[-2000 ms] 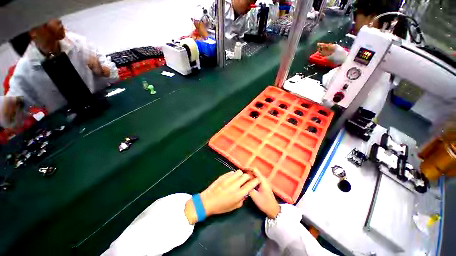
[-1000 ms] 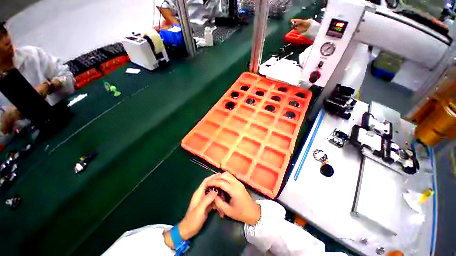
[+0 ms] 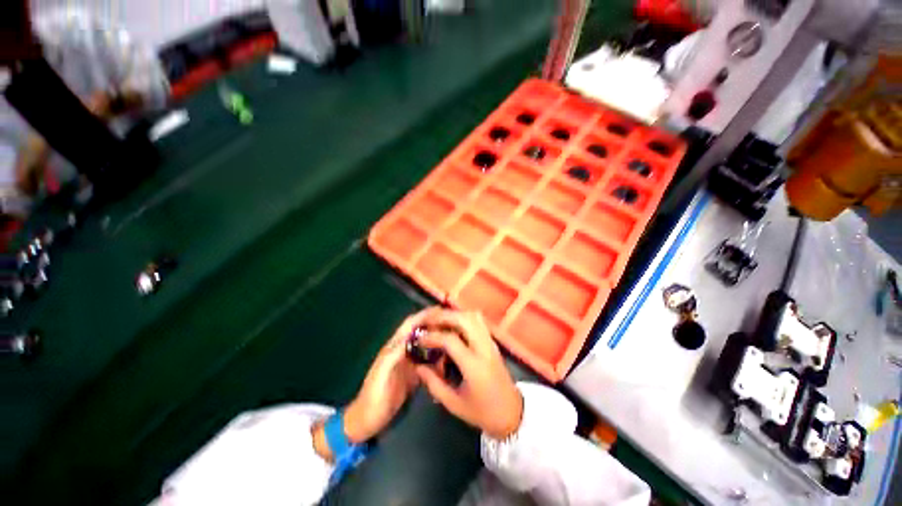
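Observation:
A small dark round module with a shiny, purplish spot is held between both hands, in front of the red-orange tray's near corner. My left hand, with a blue wrist band, grips it from the left. My right hand grips it from the right, with fingers curled over it. The fingers hide much of the module. The red-orange blister tray lies on the green mat. Its far pockets hold several dark round parts, and its near pockets hold none.
The white machine table at the right bears black-and-white fixtures, a black disc and a silver ring-like piece. An orange-yellow cylinder hangs above. Loose small parts lie on the mat at left. A person's white sleeve shows at upper left.
The view has turned and tilted downward, bringing more of the orange-yellow cylinder into view. Both hands remain together, and the module now shows more between the fingers.

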